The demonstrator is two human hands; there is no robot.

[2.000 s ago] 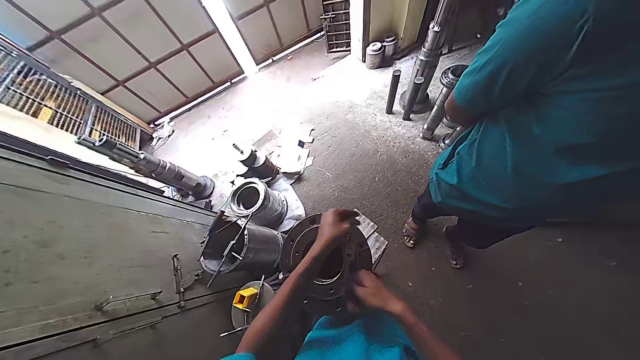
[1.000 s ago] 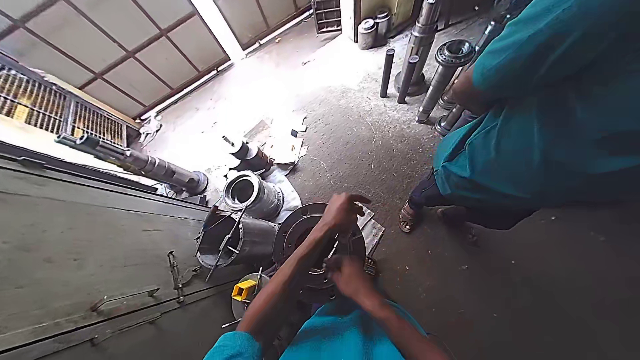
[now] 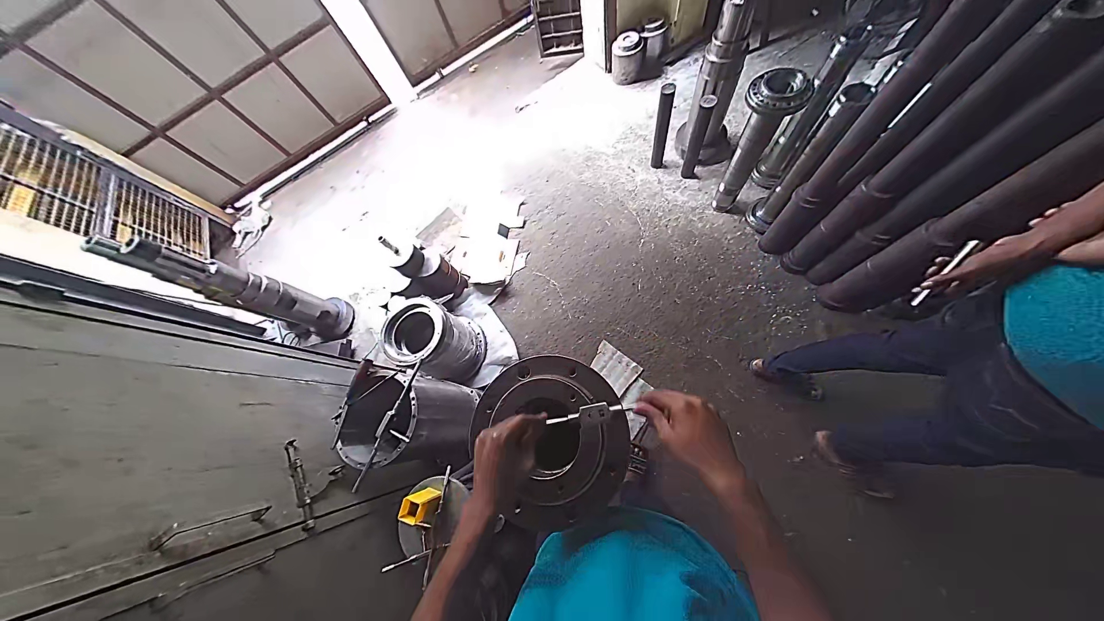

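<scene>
A tap wrench (image 3: 593,415), or a similar bar tool with a small central block, spans the upper face of a round bolt-holed metal flange (image 3: 500,392). My left hand (image 3: 504,461) grips its left end over the bore. Near the flange's right edge, the fingers of my right hand (image 3: 690,431) close on the other end. The tip below the central block is too small to make out. Left of the flange lies an open metal cylinder (image 3: 444,418) with a long rod across its mouth.
A yellow box-shaped piece (image 3: 419,506) rests on a round plate. Behind are a ringed metal housing (image 3: 461,345) and a dark shaft part (image 3: 427,272). A person (image 3: 931,397) stands at right, holding a light slim object, beside leaning dark pipes (image 3: 957,198). A metal cabinet (image 3: 172,431) borders the left.
My hands have moved apart, left and right, and the bar tool now shows between them. The other person has moved further right, uncovering the leaning pipes.
</scene>
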